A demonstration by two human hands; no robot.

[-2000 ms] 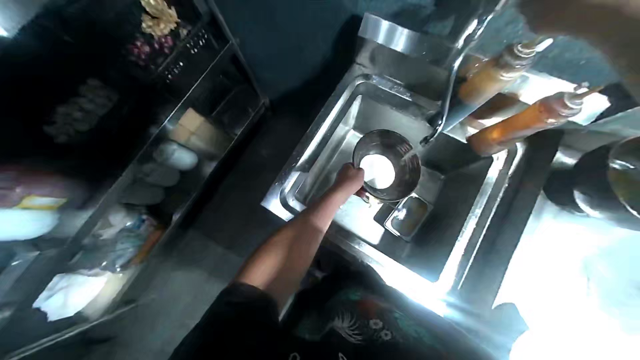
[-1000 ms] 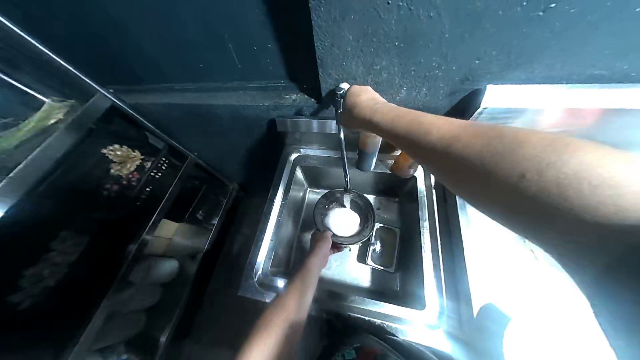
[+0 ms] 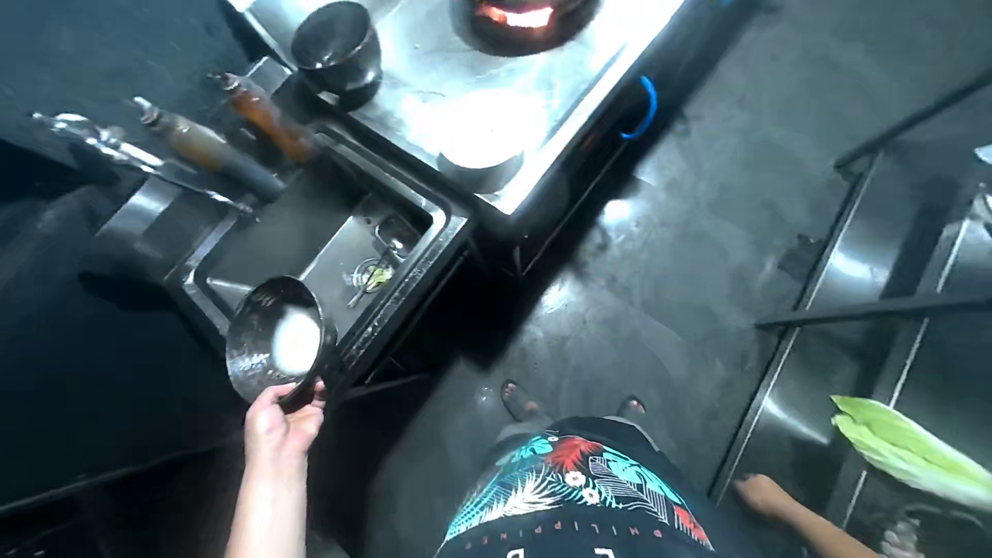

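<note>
A round metal bowl [image 3: 252, 345] with something white in it is in my left hand [image 3: 287, 422], whose fingers grip its near rim. The bowl is tilted and overlaps the near left corner of the steel sink [image 3: 325, 263]. Inside the sink lie a small metal container [image 3: 397, 235] and a strainer with green scraps [image 3: 373, 276]. My right hand [image 3: 759, 494] is at the lower right, beside the edge of a metal shelf [image 3: 775, 387]; its fingers are too blurred to tell what it holds. A leafy green vegetable [image 3: 903, 449] rests on that shelf.
Behind the sink are a faucet [image 3: 139, 157] and two squeeze bottles, one orange [image 3: 267, 118] and one brownish [image 3: 209, 147]. A steel counter [image 3: 411, 46] carries a dark pot [image 3: 337, 50], a round pan [image 3: 482, 167] and a lit burner [image 3: 518, 14]. Grey floor lies between counter and shelf.
The view has turned strongly to the right. My right hand has left the faucet and is now by the shelf. The bowl has moved from under the faucet to the sink's edge, still in my left hand.
</note>
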